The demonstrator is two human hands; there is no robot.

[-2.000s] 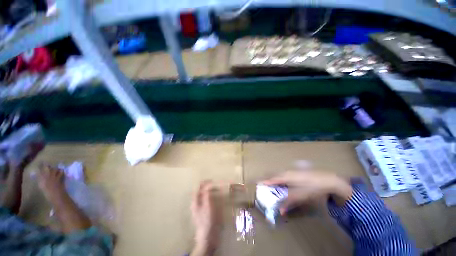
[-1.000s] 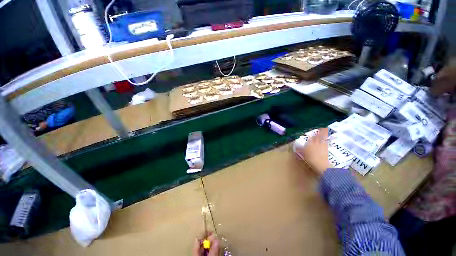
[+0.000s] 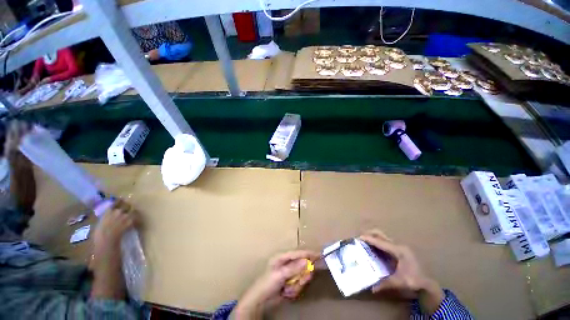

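A white retail box (image 3: 355,267) is in my right hand (image 3: 400,265), above the cardboard-covered bench. One end of the box faces left and up. My left hand (image 3: 282,278) holds a yellow-handled tool (image 3: 307,269) just left of the box. A thin part of the tool points at the box's left end; whether it touches cannot be told. Small shiny scraps (image 3: 299,205) lie on the cardboard near the seam.
Stacked MINI FAN boxes (image 3: 490,206) lie at right. The green belt (image 3: 337,131) carries two boxes and a lilac fan (image 3: 403,140). A white bag (image 3: 183,164) hangs at the shelf post. A coworker's hands (image 3: 115,219) hold plastic bagging at left. Gold parts (image 3: 356,61) lie beyond the belt.
My right hand has moved from the box stack at right to the front middle, now with a box. The view has turned, and more of my left hand shows.
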